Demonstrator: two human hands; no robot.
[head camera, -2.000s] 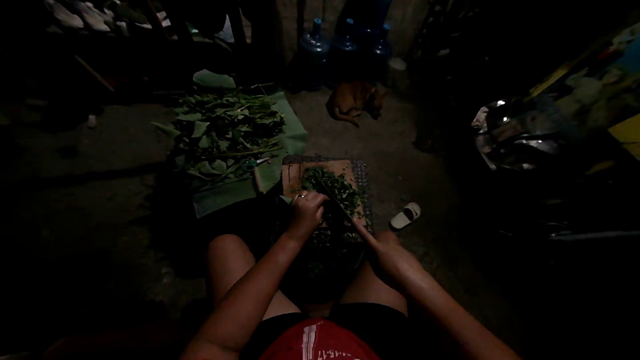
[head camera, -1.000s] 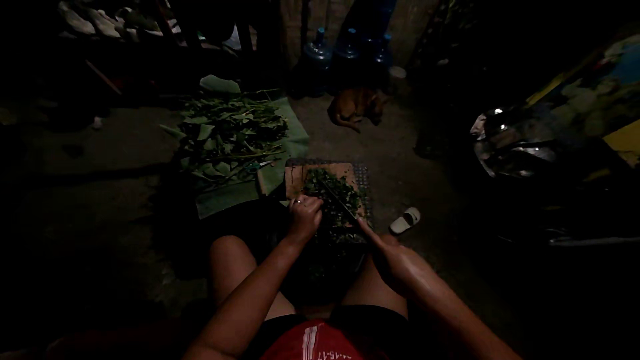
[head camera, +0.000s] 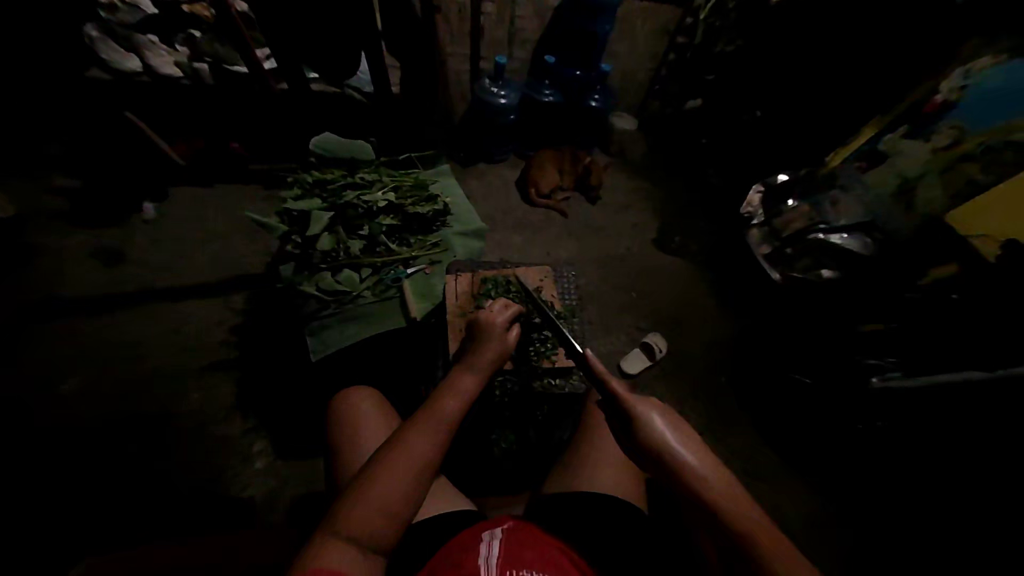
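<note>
A wooden cutting board (head camera: 459, 320) rests in front of me on a dark, textured support. Chopped green leaves (head camera: 542, 346) cover much of its middle and right side. My left hand (head camera: 494, 328) presses down with curled fingers on greens at the board's middle; what lies under the fingers is mostly hidden. My right hand (head camera: 628, 404) grips a long knife (head camera: 560, 330), its forefinger stretched forward along it. The blade runs up and left across the board, just right of my left hand, with its tip near the board's far edge.
Leafy green stems (head camera: 360, 224) lie heaped on a large green leaf (head camera: 464, 228) at the left. A curled-up brown dog (head camera: 556, 178) lies beyond the board, before blue water jugs (head camera: 498, 92). One light slipper (head camera: 643, 354) is on the floor at the right.
My left hand stays on the greens and my right hand keeps hold of the knife. The blade's angle over the board has shifted slightly.
</note>
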